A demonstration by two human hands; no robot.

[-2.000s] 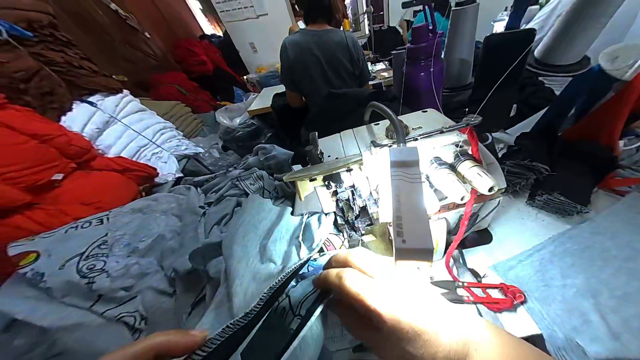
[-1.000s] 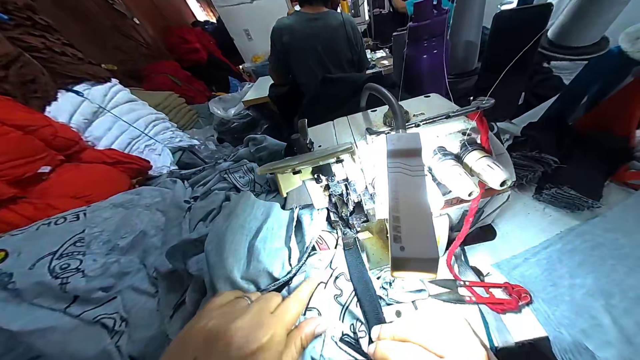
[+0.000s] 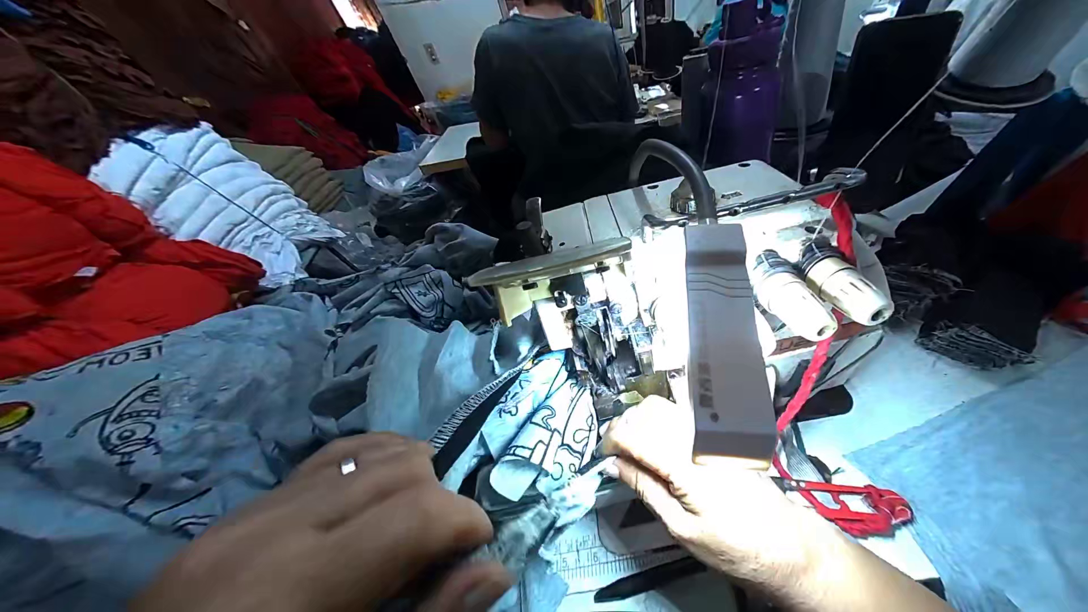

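Note:
An overlock sewing machine [image 3: 620, 238] stands before me, lit by a lamp [image 3: 731, 340] in front of its head. Printed grey-blue fabric [image 3: 552, 416] with a black band and a serged edge lies at the needle area. My right hand [image 3: 680, 484] pinches the edge of this fabric just below the presser foot area. My left hand [image 3: 374, 527], with a ring on one finger, is curled over the cloth at lower left; its fingertips are partly out of sight and blurred. Red-handled thread snips [image 3: 850, 501] lie right of my right hand.
More grey printed fabric [image 3: 212, 399] heaps up on the left, beside red padded garments [image 3: 102, 263] and a white quilted one [image 3: 204, 195]. A person [image 3: 552, 93] sits ahead, back turned. Light blue cloth [image 3: 994, 476] lies at right. A measuring scale [image 3: 595, 557] shows on the table's front.
My left hand has lifted off the flat fabric and is now curled at lower left. My right hand has moved up toward the needle area. The black band has shifted left.

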